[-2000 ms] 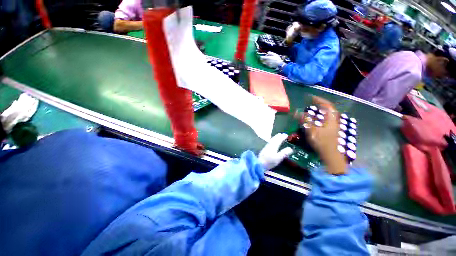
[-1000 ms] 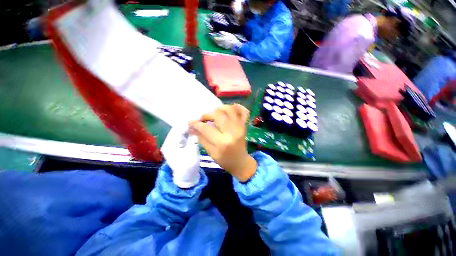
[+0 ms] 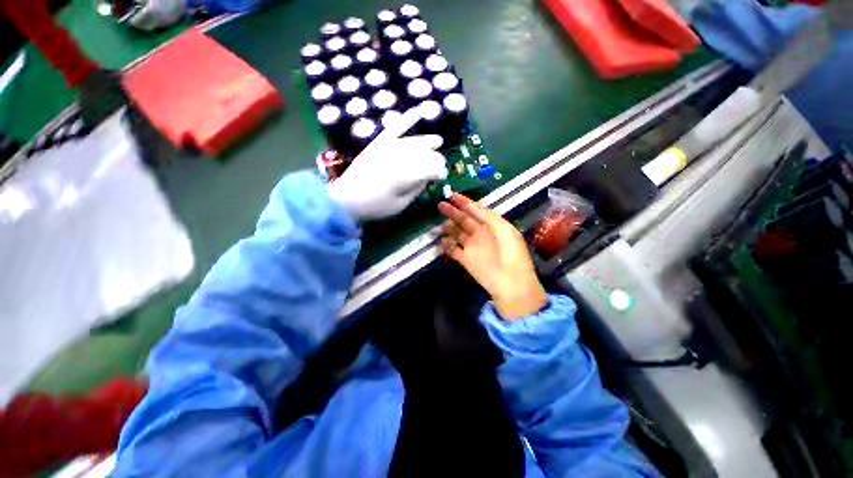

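The capacitor board [image 3: 383,89] lies on the green conveyor belt, with rows of black cans with pale round tops and small parts along its bare green edge. My left hand [image 3: 391,173], in a white glove, lies over the board's near side, fingers apart, fingertips at the nearest capacitors. Whether it presses on them is unclear. My bare right hand [image 3: 491,252] is at the board's near edge, palm partly turned up, with nothing visible in it. Its fingertips are close to a small white part.
A red foam pad [image 3: 201,91] lies left of the board; more red foam [image 3: 622,37] lies at the upper right. White sheets [image 3: 84,252] hang at left near a blurred red-wrapped post [image 3: 75,415]. Beyond the metal edging [image 3: 580,159] are a bag of red parts [image 3: 559,224] and a pale machine [image 3: 636,299].
My hands were together left of the board; now the left is over its near side and the right at its near edge. The view has swung right and down, closer to the board.
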